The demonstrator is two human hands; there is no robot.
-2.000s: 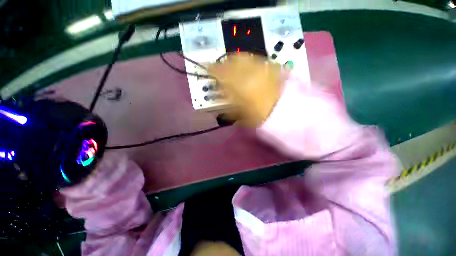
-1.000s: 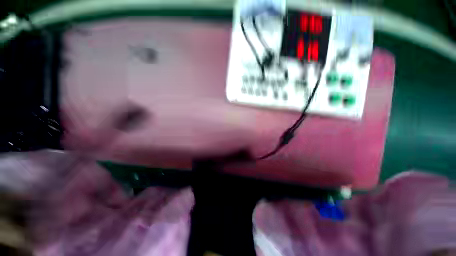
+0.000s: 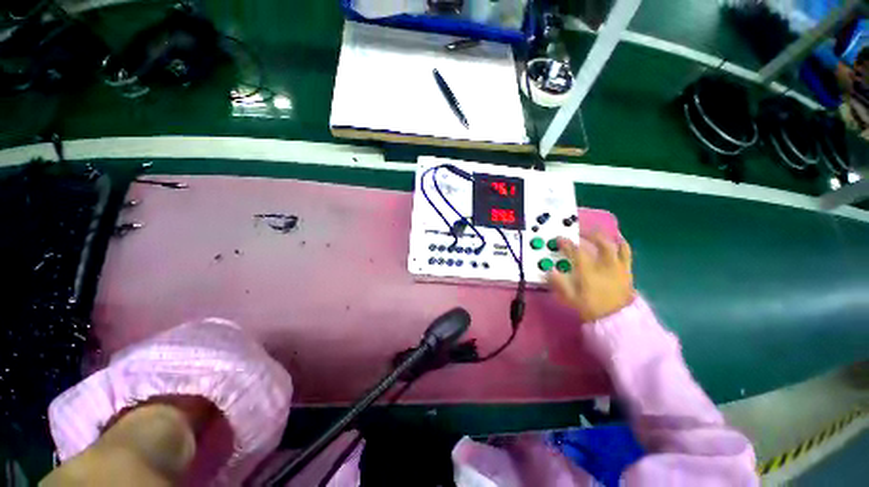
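The white headset tester (image 3: pixel 495 268) stands on the pink mat (image 3: pixel 219 276), with red digits lit in its dark window. Thin black test leads loop over its left face. My right hand (image 3: pixel 598 274) is at its green buttons (image 3: pixel 545 264), fingers spread, holding nothing. A black cable (image 3: pixel 517 309) hangs from the tester to a dark bundle on the mat. A black boom microphone (image 3: pixel 381 388) slants up from the bottom edge, its foam tip over the bundle. My left hand (image 3: pixel 143 442) is at the lower left, cut off by the frame edge; its fingers and any hold are hidden.
Behind the tester lie a board with white paper (image 3: pixel 391 86), a pen (image 3: pixel 451 97), a tape roll (image 3: pixel 550 81) and a blue basket (image 3: pixel 438 24). Black headsets lie at back left (image 3: pixel 176 48) and back right (image 3: pixel 724 114). Dark stalks (image 3: pixel 48 285) pile at the left. A pale post rises behind the tester.
The view has shifted, showing the area behind the tester. My right hand has come to the green buttons. The boom microphone and my left hand have come into clear view.
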